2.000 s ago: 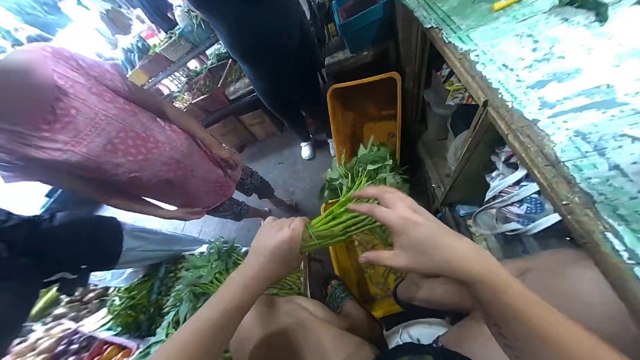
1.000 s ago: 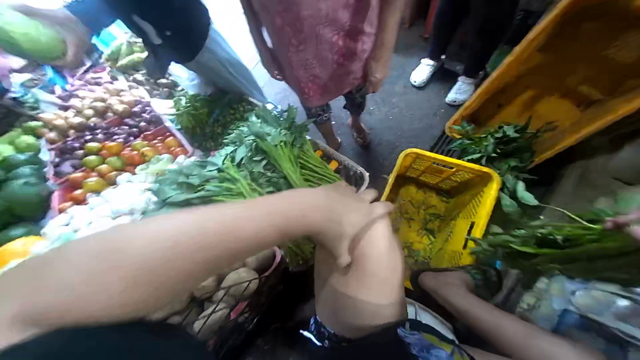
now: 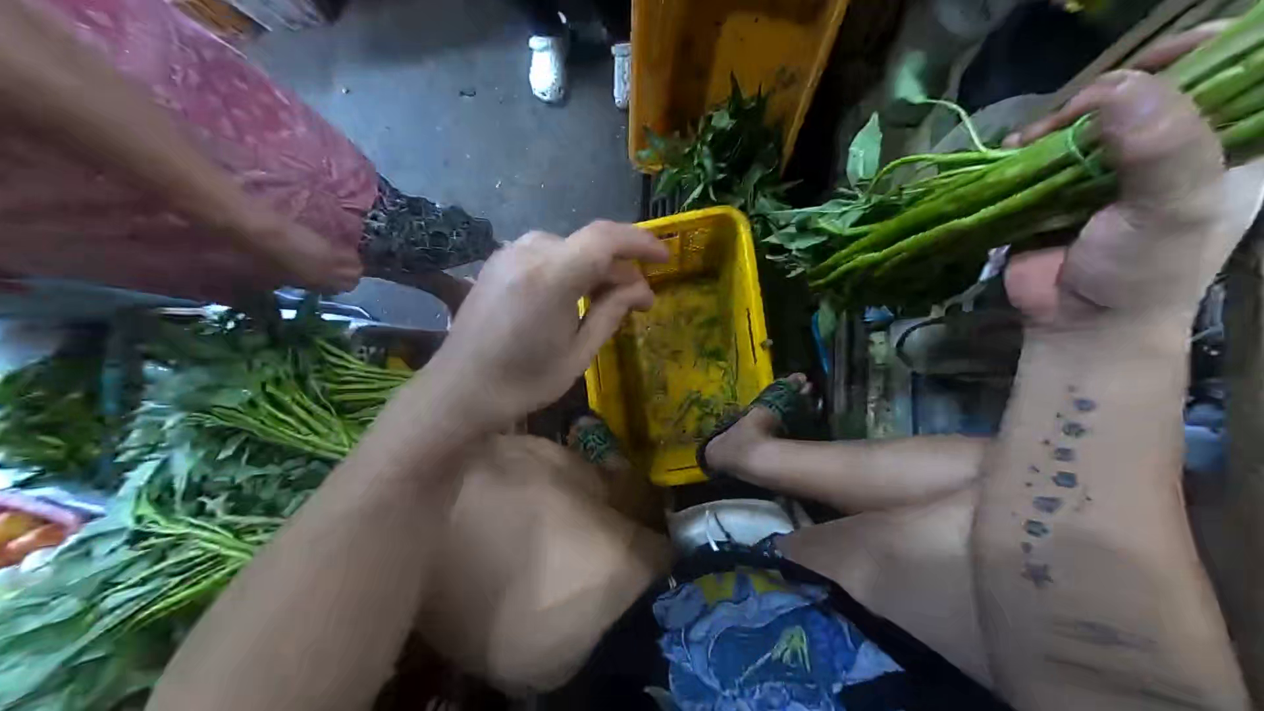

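At the upper right, my right hand is closed around a bundle of long green stems with leaves; a thin band or stem loops round the bundle. My left hand is over the left edge of a yellow plastic crate, fingers apart and slightly curled, holding nothing. Leaf scraps lie on the crate's floor. Bunches of leafy green vegetables are piled at the left, beyond my left forearm. More leafy greens are at the top centre, behind the yellow crate.
An orange plastic crate stands beyond the yellow one. A person in a pink patterned garment is at the upper left, one arm reaching over the greens. White shoes of another person show on the grey floor. My knees and sandalled feet flank the yellow crate.
My right hand, barely in view at the right edge one second ago, now shows with the green bundle. My left hand has lifted off my knee. The view has swung right.
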